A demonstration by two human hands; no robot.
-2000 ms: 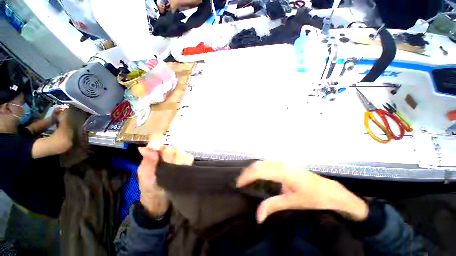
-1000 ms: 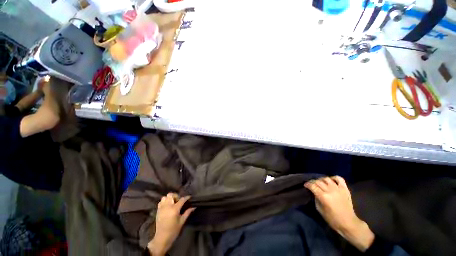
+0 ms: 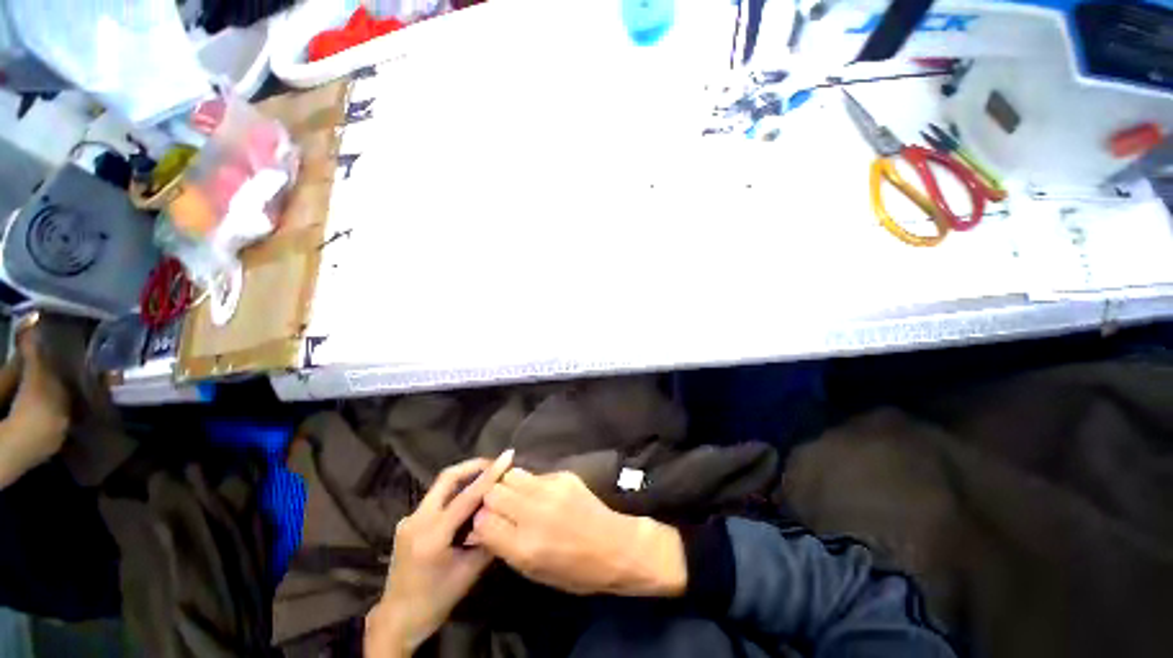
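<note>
A dark brown garment piece [image 3: 579, 424] lies bunched over my lap below the table edge. A small white label or tag [image 3: 630, 480] shows on it, right of my hands. My left hand [image 3: 437, 553] and my right hand [image 3: 566, 533] are together over the lap, fingertips meeting and pinching a part of the brown cloth. The pinched part is mostly hidden by the fingers.
The white table [image 3: 540, 244] has a ruler-marked front edge. Yellow-handled shears [image 3: 907, 206], red-handled scissors [image 3: 949, 189] and slim snips lie at right, near the sewing machine [image 3: 1016, 90]. Cardboard [image 3: 264, 309] and a clear bag [image 3: 238, 186] are at left. Another person's arm [image 3: 32, 411] shows far left.
My hands were apart, stretching the cloth's edge; my right hand has moved left and they now meet. Earlier they held the cloth up at the table edge. The view has shifted.
</note>
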